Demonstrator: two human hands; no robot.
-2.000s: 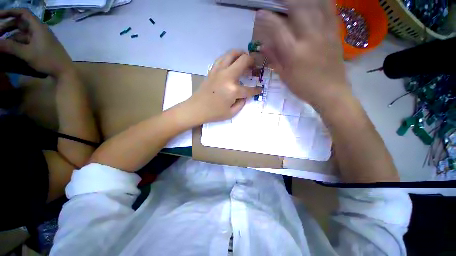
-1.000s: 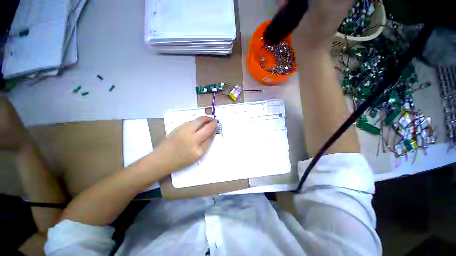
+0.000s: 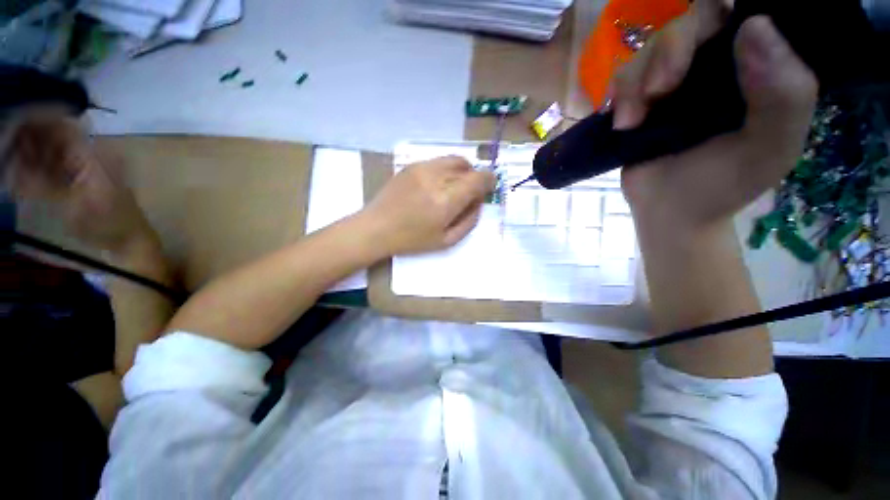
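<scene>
The white plastic panel [image 3: 566, 264] lies flat on brown cardboard, ribbed side up. My left hand [image 3: 434, 207] rests on its upper left part, fingertips holding a small circuit board [image 3: 496, 186] against the panel. Wires run from there to a green circuit board [image 3: 496, 105] just beyond the panel's far edge, beside a yellow-white component [image 3: 548, 120]. My right hand [image 3: 698, 117] grips the black electric screwdriver [image 3: 595, 151], tilted, its thin bit pointing left, close to the small board. Whether the bit touches anything is unclear.
An orange bowl [image 3: 610, 49] of screws stands beyond my right hand. A stack of panels [image 3: 478, 14] is at the far side, looser panels [image 3: 185, 21] at far left. Wired boards [image 3: 815, 210] pile up at right. Another person's hand [image 3: 73, 181] and screwdriver are at left.
My right hand has brought the screwdriver from above the orange bowl to the panel, near my left fingertips. My left hand stays at the small board. The camera view has shifted.
</scene>
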